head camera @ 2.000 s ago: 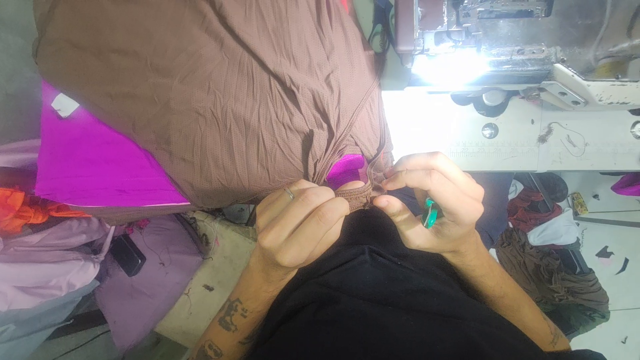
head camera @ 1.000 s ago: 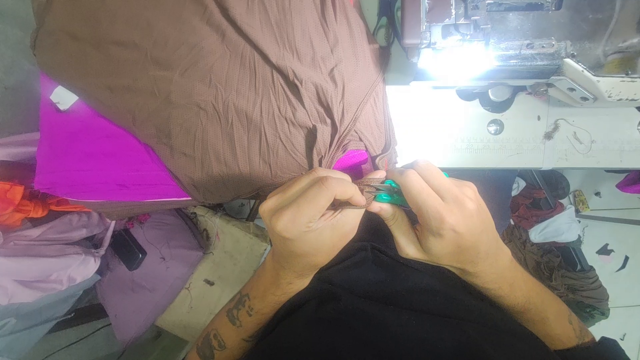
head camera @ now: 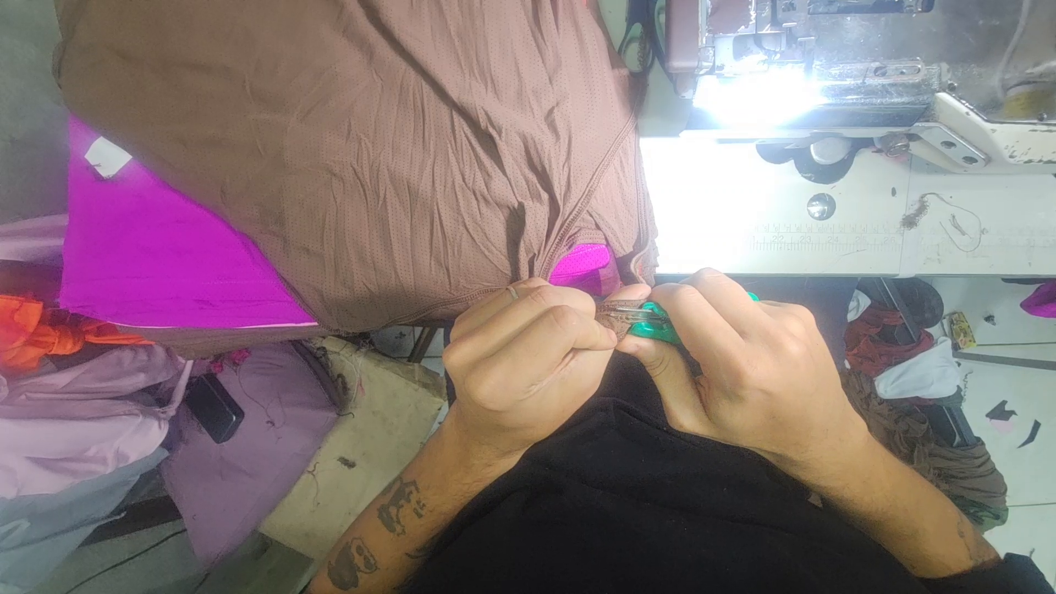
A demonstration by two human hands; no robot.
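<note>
Brown mesh fabric (head camera: 346,148) spreads across the upper left, with bright magenta fabric (head camera: 157,239) under its left side and a magenta patch showing near my hands. My left hand (head camera: 528,363) pinches a seamed edge of the brown fabric at its lower right corner. In my right hand (head camera: 734,363) are small green-handled thread snips (head camera: 657,323), their metal tips pointing left against the brown edge beside my left fingertips. Part of the green handle is hidden by my right fingers. The two hands nearly touch.
A sewing machine (head camera: 866,74) with a bright lamp stands at the upper right, on a white table (head camera: 841,256) with a printed ruler and loose thread. Lilac cloth (head camera: 82,404) and a black phone-like object (head camera: 214,407) lie lower left. Piled cloth (head camera: 924,445) sits lower right.
The green snips, earlier tucked in my right palm, now have their tips at the brown edge. My left hand keeps its pinch on the fabric.
</note>
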